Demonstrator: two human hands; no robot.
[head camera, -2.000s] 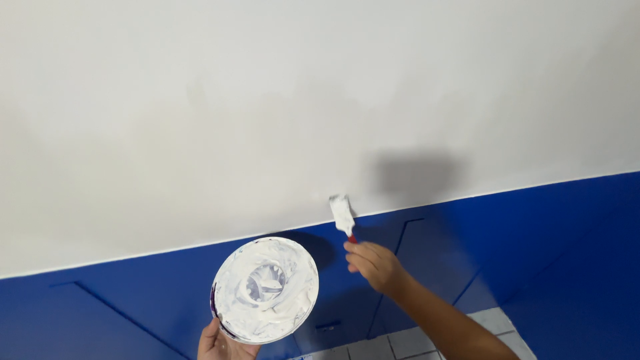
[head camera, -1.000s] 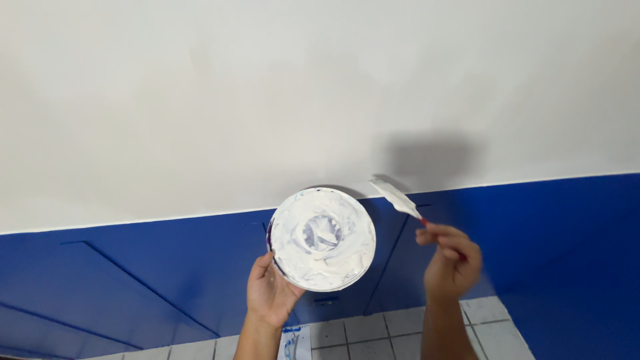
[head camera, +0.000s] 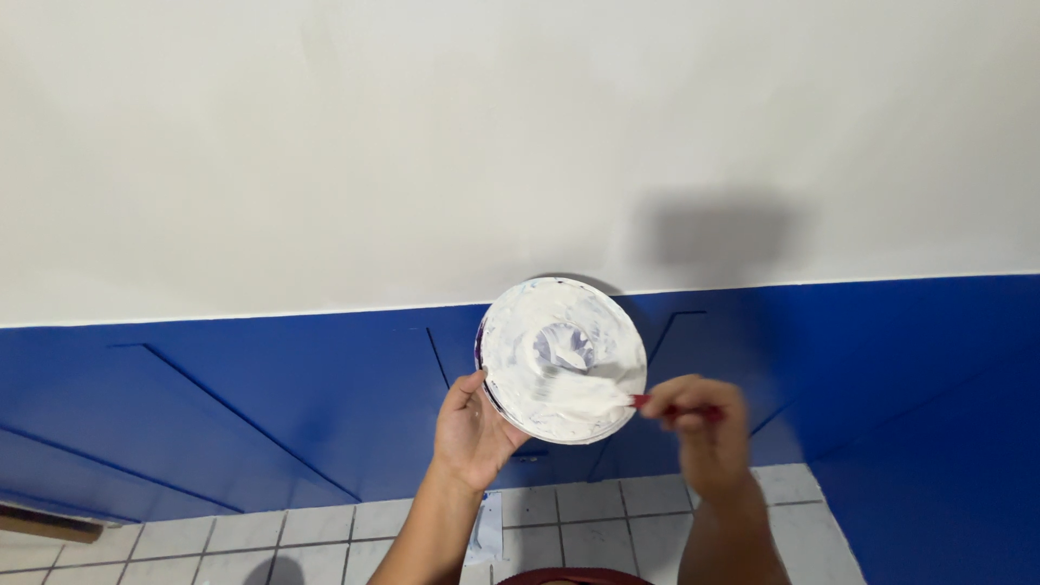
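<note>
My left hand [head camera: 479, 431] holds a round lid [head camera: 520, 325] by its lower left rim, thumb on the edge. White paint coats the lid's face, with a ring-shaped recess in the middle. My right hand [head camera: 703, 422] grips the red handle of a paintbrush [head camera: 593, 394]. The brush lies across the lower right of the lid, its bristles covered in white paint and somewhat blurred. Behind the lid, the wall is off-white above [head camera: 325, 162] and blue below [head camera: 268, 390], with a nearly level line between the colours.
A blue wall [head camera: 934, 422] stands at the right. Below is a floor of pale tiles [head camera: 593, 520] with dark joints, and a paint-marked sheet [head camera: 487, 528] lies on it. A brown wooden edge [head camera: 49, 522] shows at the lower left. Shadows fall on the wall.
The brush was at the colour line two seconds ago, then just off the wall, and now meets the lid. My left hand has brought the lid up and to the right.
</note>
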